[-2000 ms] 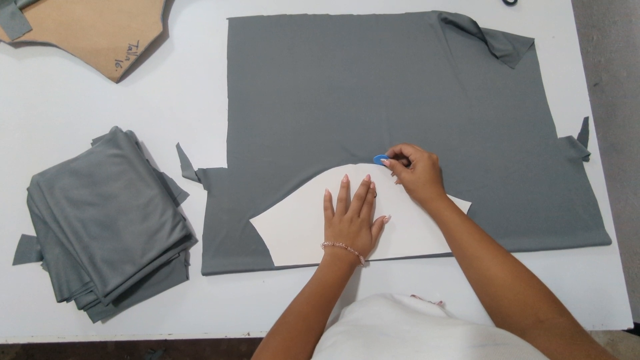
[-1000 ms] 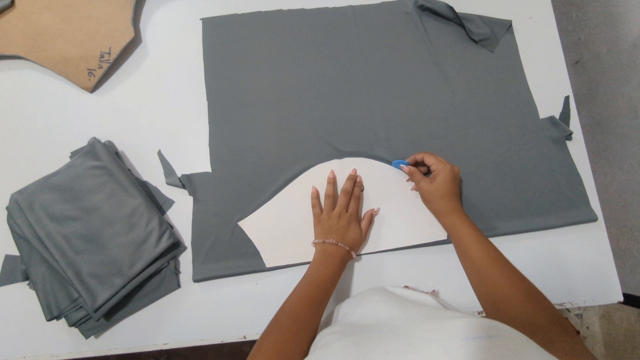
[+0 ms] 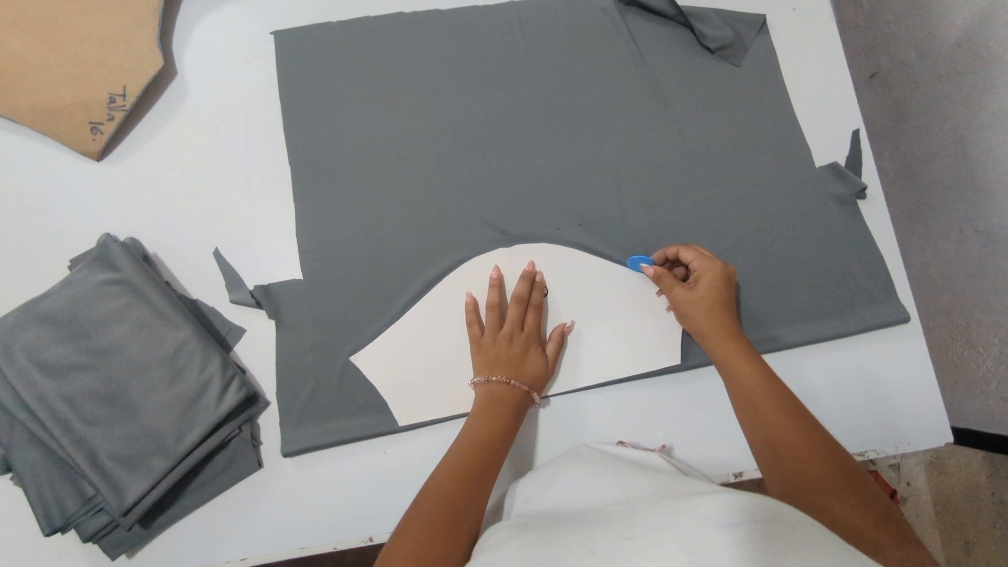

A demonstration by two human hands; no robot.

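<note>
A large piece of grey fabric (image 3: 472,142) lies spread on the table. On its near edge rests a white sleeve-shaped pattern piece (image 3: 614,323) with a curved upper edge. My left hand (image 3: 512,339) presses flat on the middle of the pattern, fingers spread and holding nothing. Between the thumb and fingers of my right hand (image 3: 697,291) is a small blue disc, seemingly tailor's chalk (image 3: 639,263), at the right part of the pattern's curved edge. The hand covers part of the pattern's right end.
Folded grey fabric (image 3: 118,370) is stacked at the left of the white table (image 3: 213,181). A brown cardboard pattern (image 3: 71,63) bearing handwriting lies at the upper left. Loose fabric flaps stick out at both sides of the large piece, and its top right corner is folded.
My right hand has moved right and down along the curved edge of the pattern with the blue disc. My left hand stays on the pattern. The view has shifted somewhat.
</note>
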